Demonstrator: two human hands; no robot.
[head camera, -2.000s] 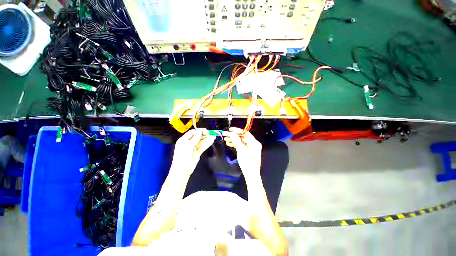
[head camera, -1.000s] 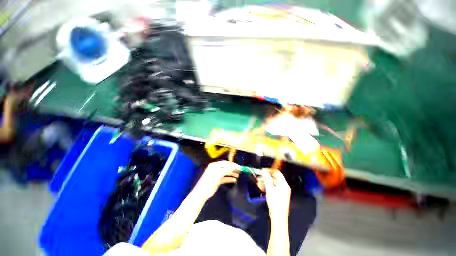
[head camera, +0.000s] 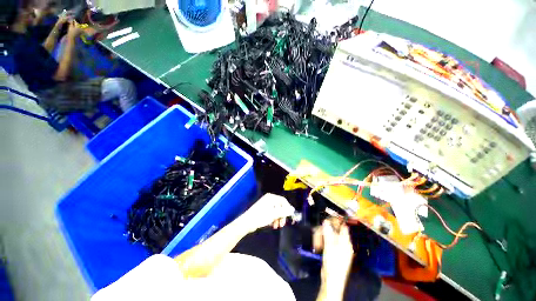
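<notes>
My left hand (head camera: 275, 210) is above my lap, fingers pinched on a small pale cable connector (head camera: 295, 217). My right hand (head camera: 335, 236) is to its right, just below the yellow-orange fixture strip (head camera: 365, 215). Its fingers are bent together near a short orange-brown lead end; blur hides whether they grip it. The hands are apart. Orange test leads (head camera: 347, 181) run from the beige cable tester (head camera: 405, 109) to the strip, beside crumpled white paper (head camera: 405, 207).
A large blue bin (head camera: 97, 200) with black cables (head camera: 176, 203) is left of my lap. Black cable assemblies (head camera: 276, 70) with green labels lie piled on the green bench (head camera: 156, 56). A fan (head camera: 201, 23) stands behind. A small dark-blue bin (head camera: 291, 253) is between my knees. Another person sits far left.
The view has swung left and tilted. My hands, earlier together at a green piece, are now apart. The green piece no longer shows between them.
</notes>
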